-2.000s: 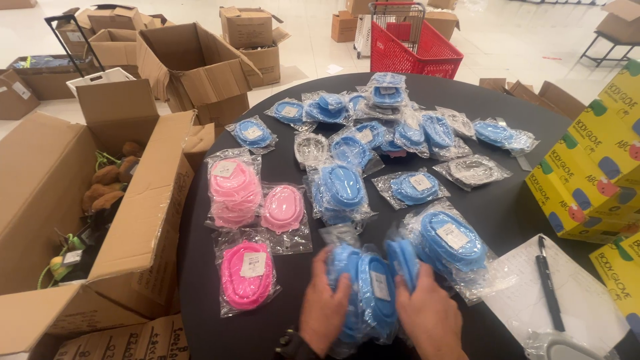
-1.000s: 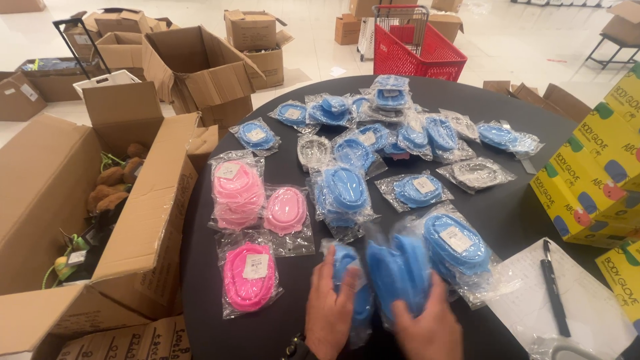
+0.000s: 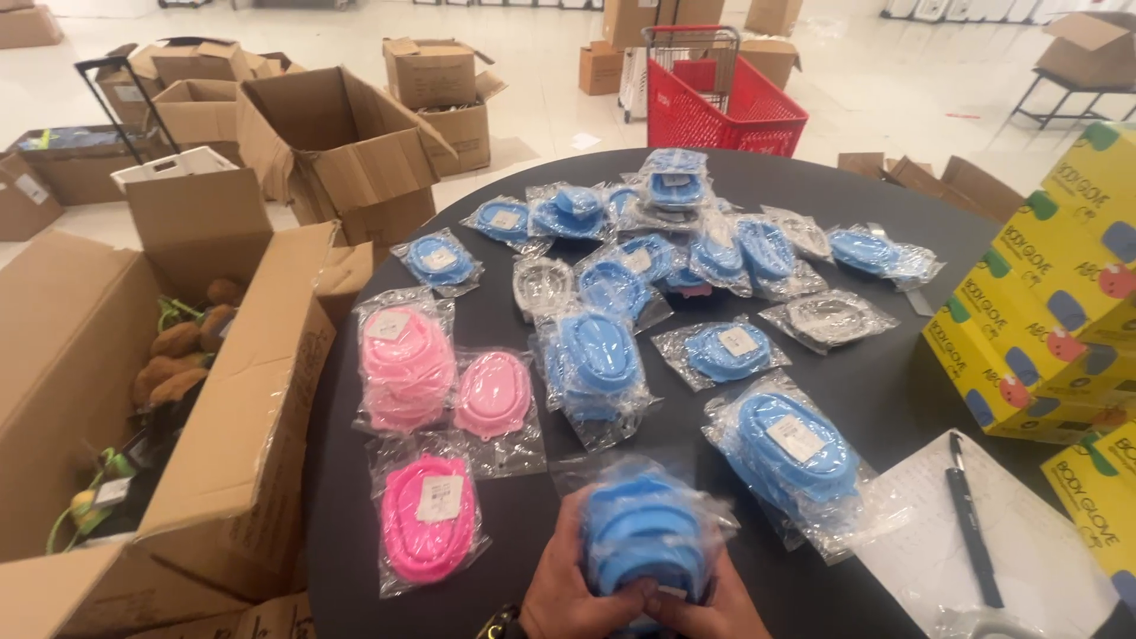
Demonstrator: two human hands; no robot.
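Observation:
My left hand [image 3: 577, 577] and my right hand [image 3: 710, 595] grip a stack of bagged blue oval plastic items [image 3: 646, 532] from both sides, thumbs nearly meeting at its near edge. The stack is blurred. Right of it lies a pile of bagged blue ovals [image 3: 790, 444] with a label. Beyond my hands is another blue pile [image 3: 599, 355]. To the left are a bright pink bagged item [image 3: 429, 519], a light pink one [image 3: 493, 395] and a light pink pile [image 3: 406, 359]. More blue bagged items [image 3: 612, 284] and grey ones [image 3: 830, 318] spread over the far half.
The round black table [image 3: 524, 532] holds paper [image 3: 923, 524] with a black pen [image 3: 972, 537] on it. Yellow boxes [image 3: 1047, 319] are stacked at the right edge. An open cardboard box [image 3: 257, 417] stands at the left. A red shopping cart [image 3: 728, 115] is beyond the table.
Earlier my hands were apart, each on blue bagged items. Now they are together around one stack, held near the table's near edge.

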